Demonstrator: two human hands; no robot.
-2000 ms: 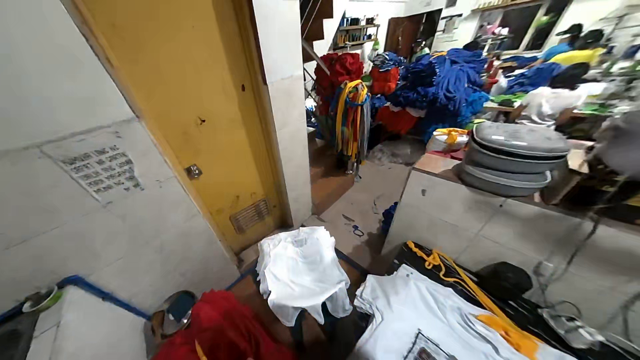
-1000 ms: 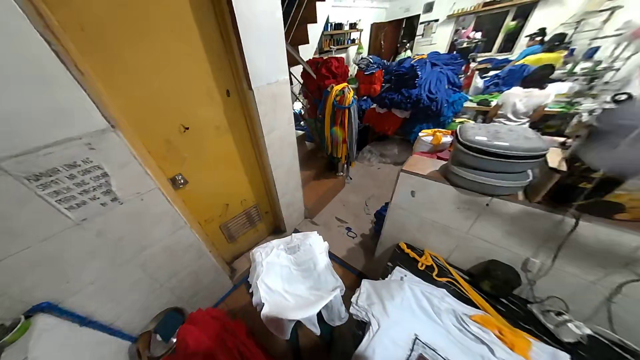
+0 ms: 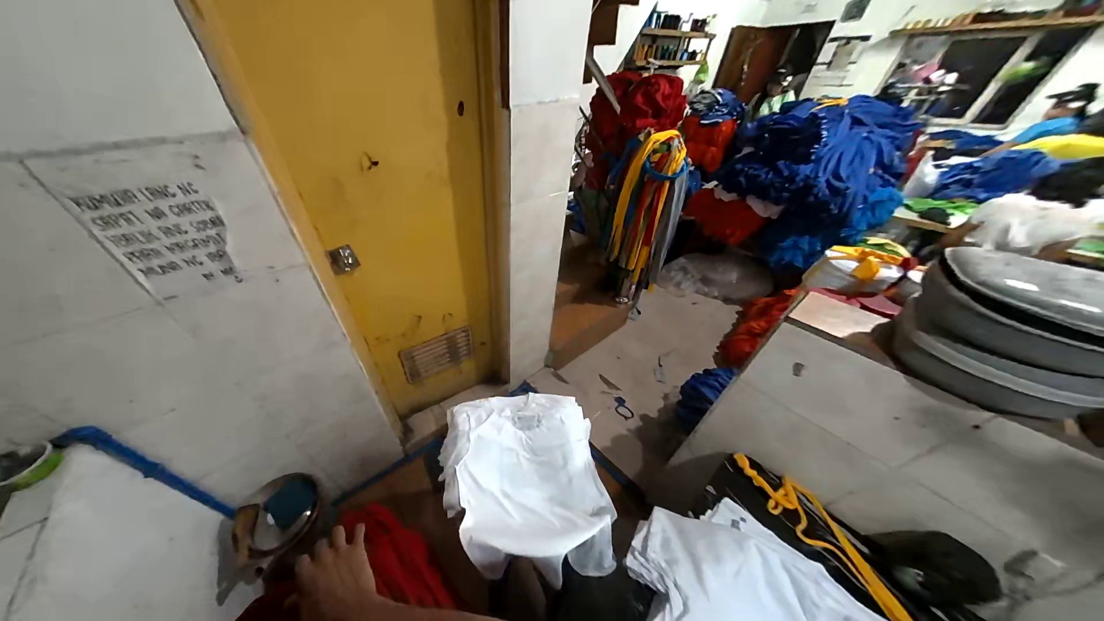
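My left hand is at the lower left, back up and fingers apart, over the edge of a red cloth heap. Whether its fingertips pinch any cloth cannot be told. Right of the heap, a stack of white shirts lies with necklines away from me and lower edges hanging down. A second pile of white shirts lies at the lower right, beside a yellow cord on black plastic. My right hand is out of view.
A round metal container stands left of my hand. Beyond are a yellow door, hanging colored strips and blue fabric heaps. Gray oval stacked items sit on a tiled ledge. People are at the far right.
My left hand has come into view over the red cloth at the lower left. The white shirt stacks stay in place. The view has turned slightly.
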